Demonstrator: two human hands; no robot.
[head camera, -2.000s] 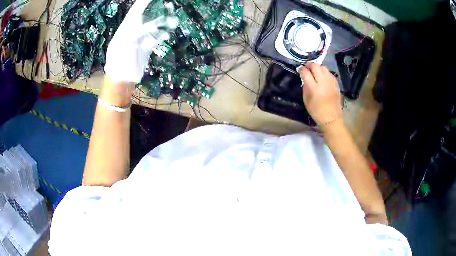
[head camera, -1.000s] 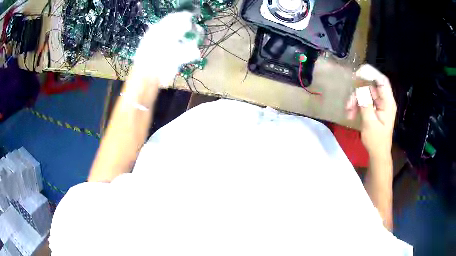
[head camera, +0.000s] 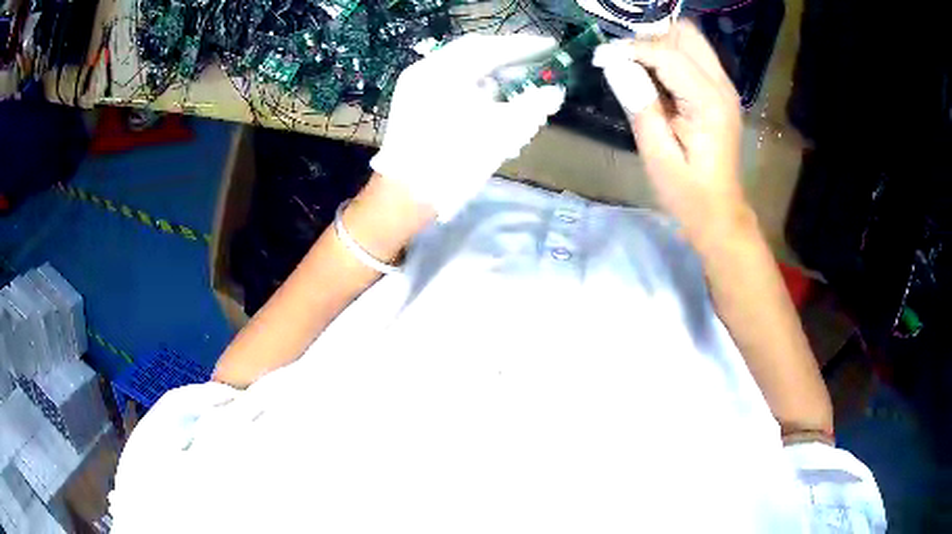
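My left hand (head camera: 459, 110), in a white glove, holds a green circuit board (head camera: 551, 73) by its left part, with a small red part showing on it. My right hand (head camera: 684, 120) is at the board's right end, with white covers on its fingertips. The fingers are bent and close to the board's edge. Whether they pinch a wire is too blurred to tell. Behind the hands lies a black housing (head camera: 750, 52) with a round silver speaker (head camera: 626, 8), cut off by the top edge. A second dark housing is mostly hidden behind my hands.
A tangled pile of green boards (head camera: 282, 52) lies on the tan bench (head camera: 224, 99) at the left. Black parts with wires (head camera: 42, 47) sit at the far left. A dark mass (head camera: 877, 188) stands at the right. White cartons (head camera: 52, 344) and a blue crate (head camera: 162, 375) are on the floor.
My left hand has moved right from the pile, now holding a board. My right hand has moved from the bench's right edge up and left to the board. The view has shifted; the housings sit higher.
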